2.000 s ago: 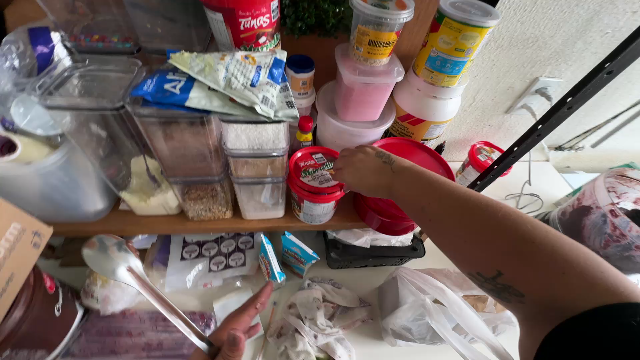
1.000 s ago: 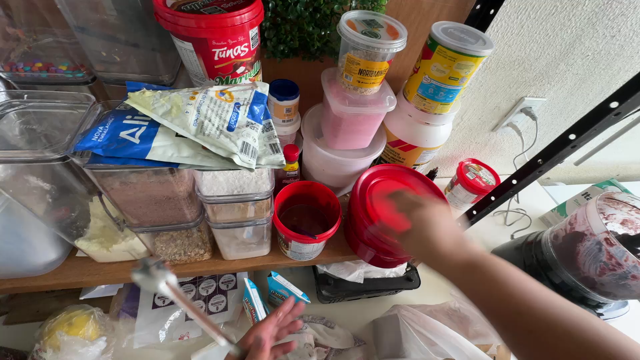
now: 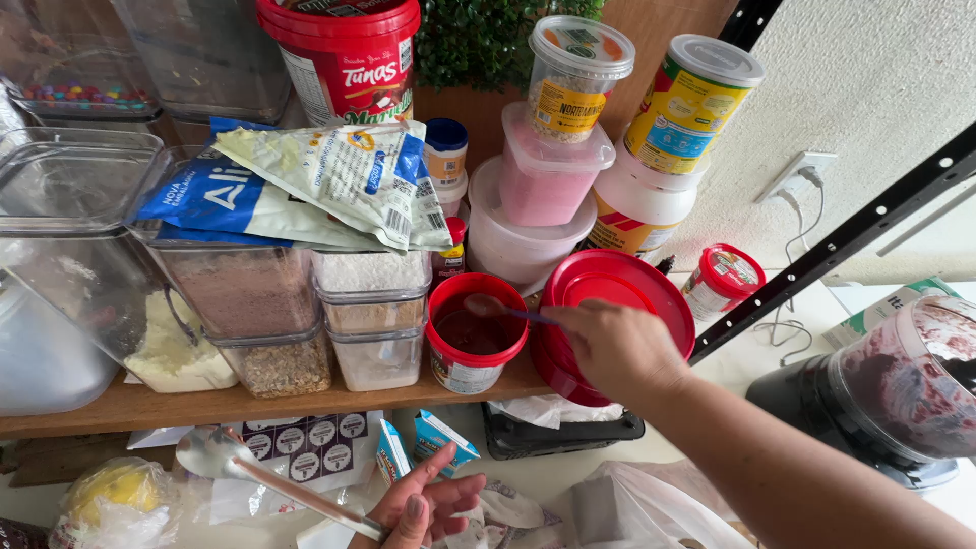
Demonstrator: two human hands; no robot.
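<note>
My right hand (image 3: 618, 343) grips a small spoon (image 3: 526, 314) by its handle; the bowl of the spoon is over the mouth of an uncovered red tub (image 3: 478, 333) with a dark brown content. Beneath that hand lies a wide round red lid (image 3: 610, 293) on a red container. Low in the view, my left hand (image 3: 431, 499) holds a large metal spoon (image 3: 282, 484) by the end of its handle, with the bowl toward the left. The tub stands on a wooden shelf (image 3: 191, 410), right beside stacked clear containers (image 3: 374, 320).
Plastic containers (image 3: 244, 293) with powders and oats line the shelf, opened bags (image 3: 328, 183) on top. Behind stand stacked pink tubs (image 3: 553, 171) and a yellow can (image 3: 690, 107). A black perforated metal upright (image 3: 831, 252) slants at right, near a blender jar (image 3: 892, 381). Below are plastic bags (image 3: 648, 503).
The small red tub had its lid on two seconds ago and is now uncovered. My right hand has come to hold the small spoon over it. The left hand still holds the large spoon.
</note>
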